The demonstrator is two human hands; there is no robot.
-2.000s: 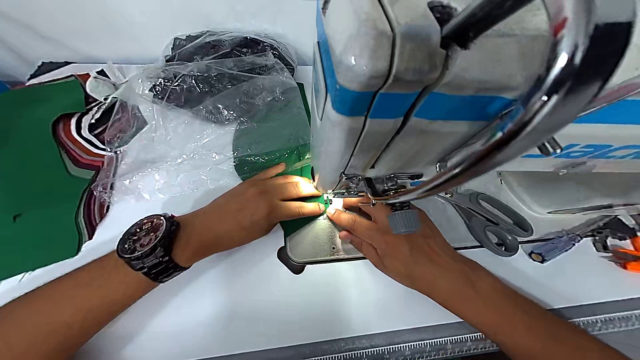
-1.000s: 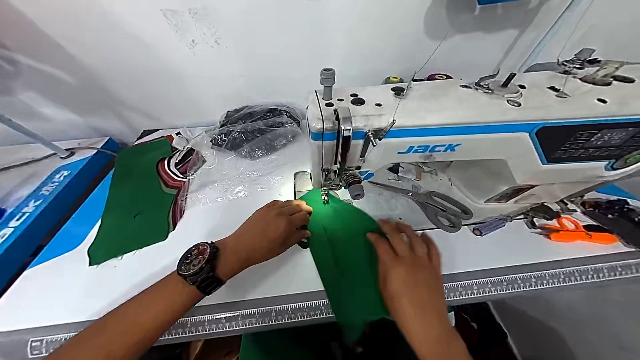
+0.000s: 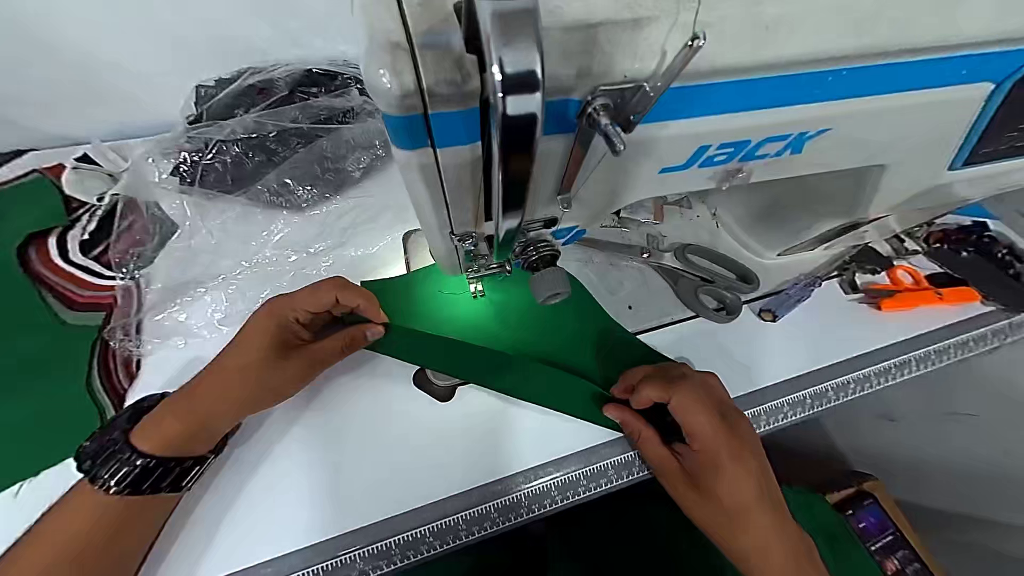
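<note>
Green fabric (image 3: pixel 512 320) lies under the lit presser foot (image 3: pixel 476 286) of a white and blue Jack sewing machine (image 3: pixel 768 104), with its near edge folded over in a long strip. My left hand (image 3: pixel 300 344), wearing a black link watch (image 3: pixel 152 448) on the wrist, pinches the left end of the fold between thumb and fingers. The right end of the fold is pinched by my right hand (image 3: pixel 688 424), close to the table's front edge. Whether the foot is raised or lowered, I cannot tell.
Grey-handled scissors (image 3: pixel 696 276) lie under the machine arm. Orange-handled thread snips (image 3: pixel 920 292) and small tools are at the right. Clear plastic (image 3: pixel 264 232) around dark cloth and stacked fabric pieces (image 3: pixel 48 320) are at the left. A ruler strip (image 3: pixel 512 512) runs along the front edge.
The view has moved nearer to the machine. One second ago the green fabric hung toward the front edge under my hands; now its near edge is folded, with a hand at each end.
</note>
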